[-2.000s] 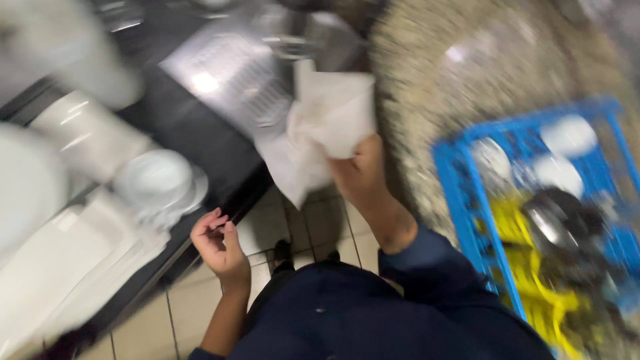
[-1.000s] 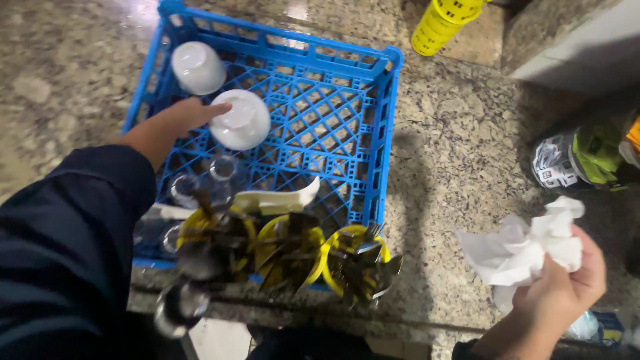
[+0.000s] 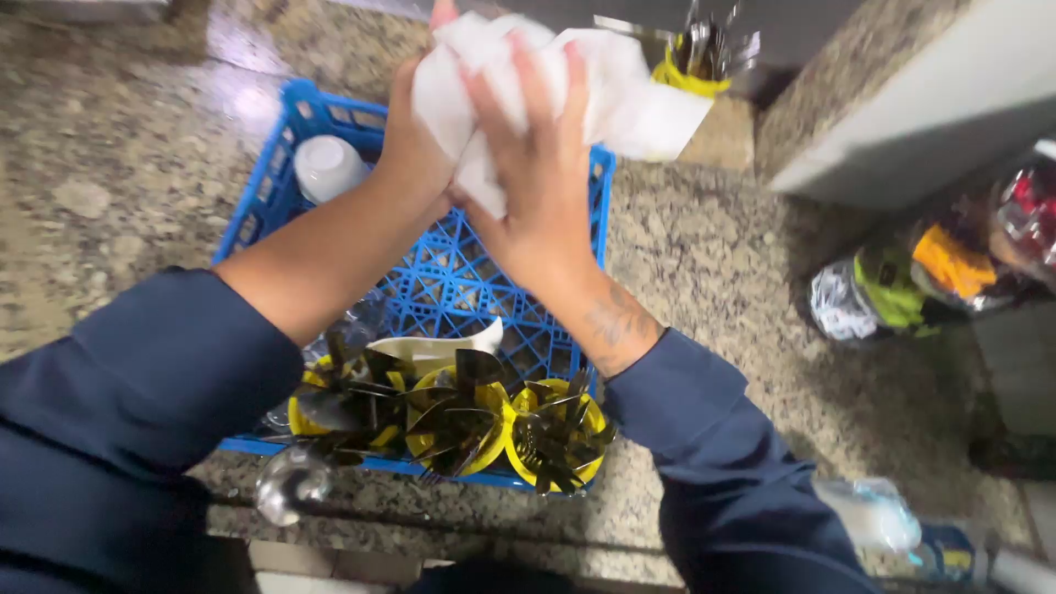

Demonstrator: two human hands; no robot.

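A crumpled white cloth or paper towel [image 3: 610, 91] is bunched between my two hands above the far part of a blue plastic crate [image 3: 602, 223]. My left hand [image 3: 421, 140] presses against its left side, with most fingers hidden behind it. Spread across the front of the cloth are the fingers of my right hand [image 3: 536, 157]. Whether something lies inside the folds cannot be seen. In the crate's far left corner sits a white cup [image 3: 328, 167]. Yellow holders of cutlery [image 3: 553, 437] line the near side, beside a curved white dish [image 3: 437, 348]. Clear glasses are partly covered by my left forearm.
The crate rests on a speckled stone counter [image 3: 701, 272]. Another yellow cutlery holder [image 3: 693, 78] stands at the back. A raised stone ledge [image 3: 858, 82] and wrapped packages [image 3: 887, 285] are at the right. A shiny metal object [image 3: 289, 483] overhangs the crate's near left edge.
My right hand has brought the cloth from right of the crate to my left hand. My left hand has left the spot where it touched a white cup; that cup is no longer visible there.
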